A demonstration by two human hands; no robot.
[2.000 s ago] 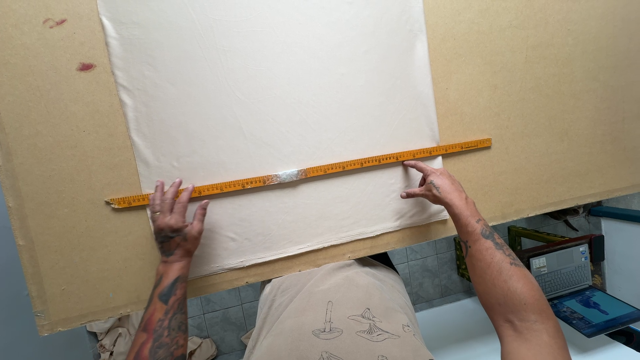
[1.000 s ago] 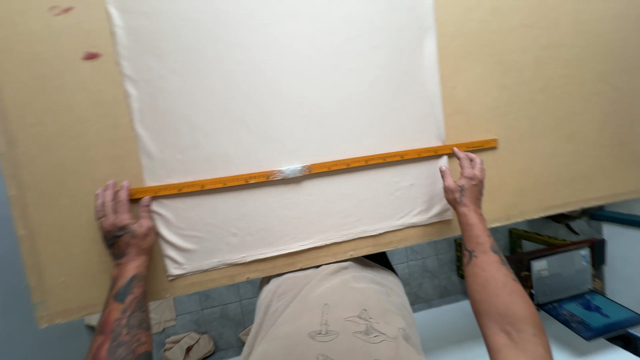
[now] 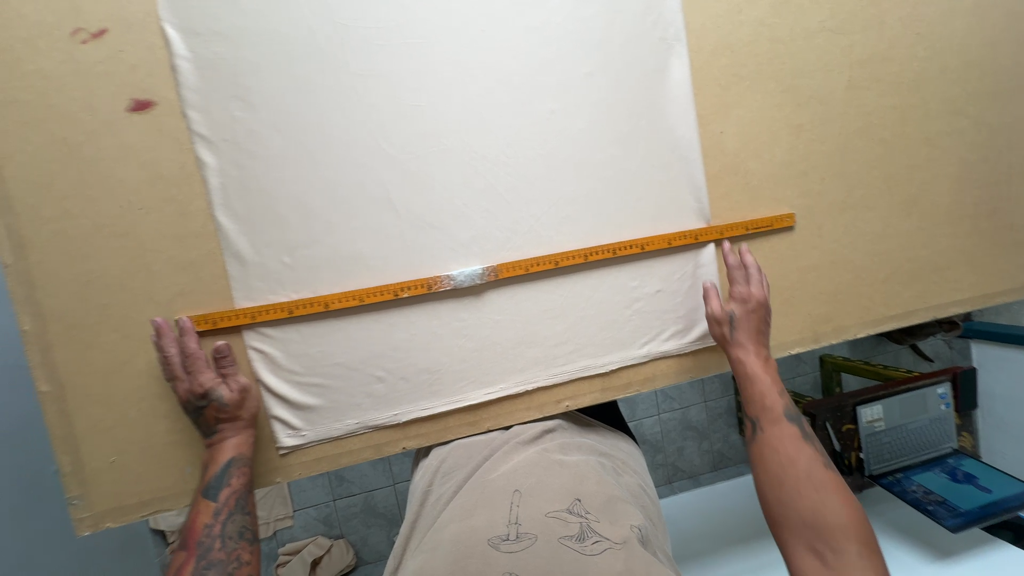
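A long yellow ruler point(image 3: 576, 258), with clear tape wrapped around its middle, lies across the lower part of a cream cloth point(image 3: 448, 144) and sticks out past both side edges. My left hand point(image 3: 210, 384) is on the board at the left, its fingertips touching the ruler's left end. At the right, my right hand point(image 3: 740, 300) has its fingers apart, fingertips at the ruler's lower edge near the cloth's right edge. The cloth lies fairly flat, with wrinkles at its lower left corner.
A brown board tabletop point(image 3: 864, 144) with red marks lies under the cloth. Below right, an open laptop point(image 3: 908, 428) rests on a dark wooden stand. Crumpled cloths point(image 3: 316, 556) lie on the tiled floor point(image 3: 352, 496) at lower left. A person's printed shirt point(image 3: 528, 480) shows at the table edge.
My left hand has moved left, off the cloth, to the ruler's end. My right hand has shifted right, to just beside the cloth's right edge. The ruler stays across the cloth.
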